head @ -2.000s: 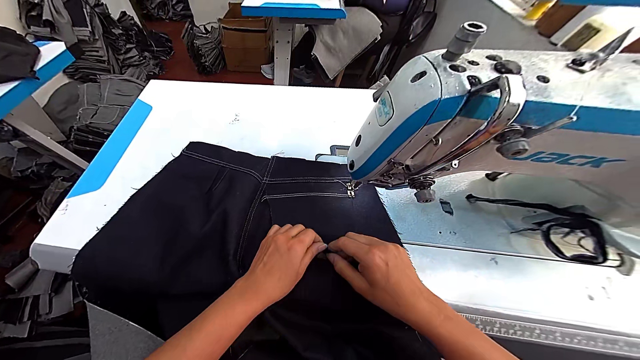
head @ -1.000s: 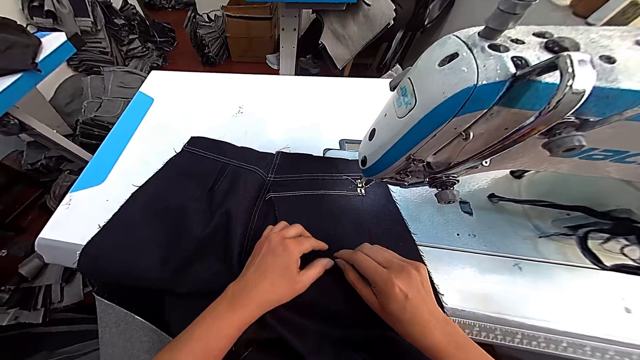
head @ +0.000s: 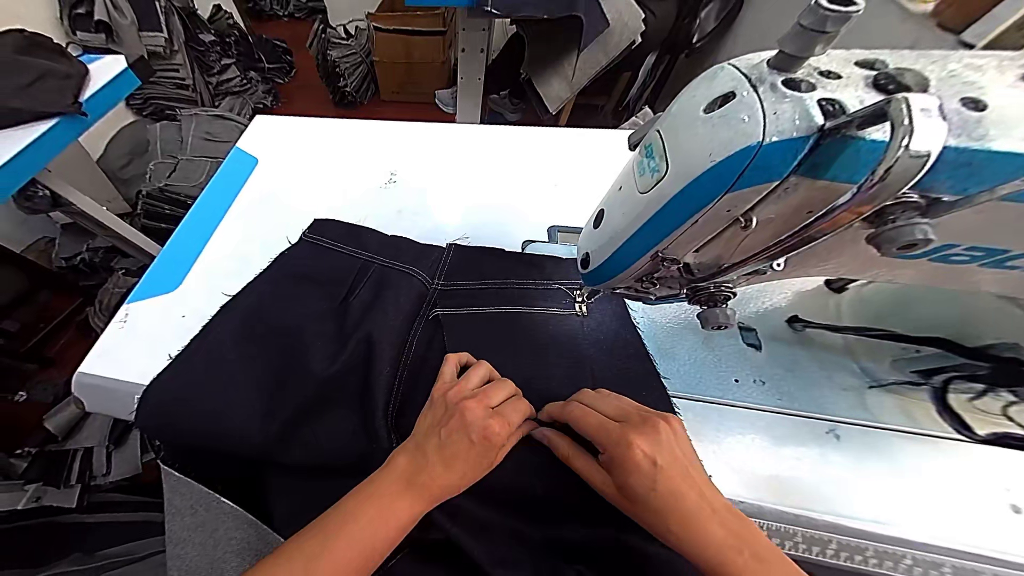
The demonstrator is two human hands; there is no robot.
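Observation:
A dark denim garment piece with pale double stitching lies over the white table, its upper right part under the presser foot of a Jack sewing machine. My left hand rests on the denim below the stitched rows, thumb and fingertips pinching a small fold. Close beside it, almost fingertip to fingertip, my right hand pinches the same fold from the right. The fingertips hide most of the fold.
The white sewing table has a blue edge strip at left. A metal ruler runs along its near right edge. Black cords lie behind the machine arm. Bundles of grey cloth and a cardboard box stand on the floor beyond.
Both hands stay at the fold in the denim, with small shifts of the fingers. The stitched rows remain under the presser foot. The view has moved somewhat closer to the machine.

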